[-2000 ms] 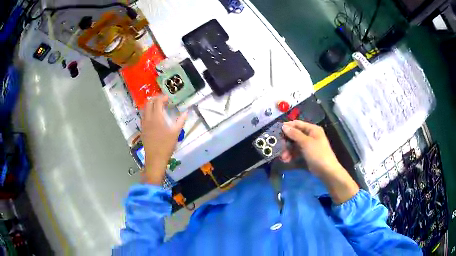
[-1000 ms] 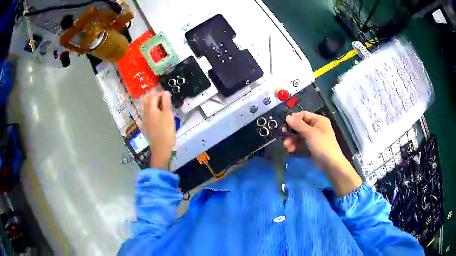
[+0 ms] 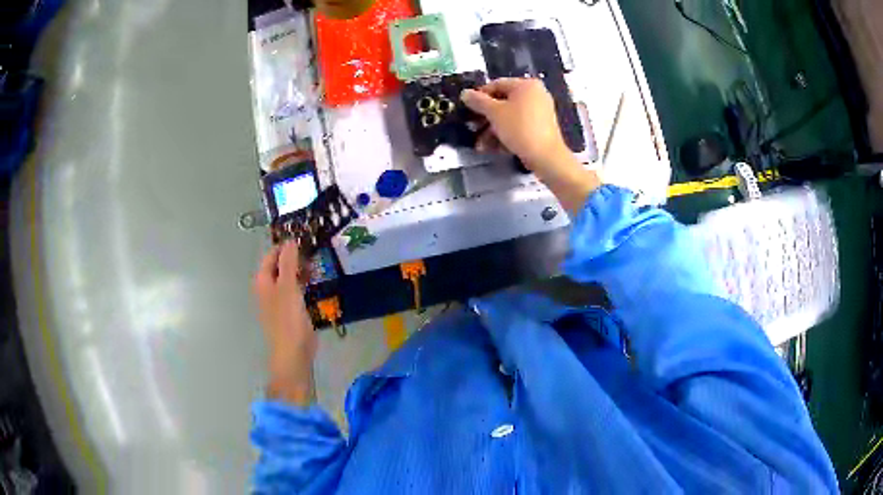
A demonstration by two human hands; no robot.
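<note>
A dark lens-ring part with three gold rings lies over the black jig on the white machine top. My right hand reaches in from the right, its thumb and finger closed on the part's right edge; the fingers hide that side. My left hand is at the machine's front left corner, fingertips at the keypad controller. Dark, blurred shapes lie at those fingertips, and I cannot tell whether the hand holds anything. The pale green locating frame lies just behind the jig.
A red sheet lies left of the green frame. A black fixture plate lies behind my right hand. A blue round knob is near the front. A thin grey stick and wrapped white sheets are at the right.
My right hand has moved forward and left with its ringed part, from the machine's front edge to the jig. My left hand has left the jig and moved to the keypad corner. The view has shifted.
</note>
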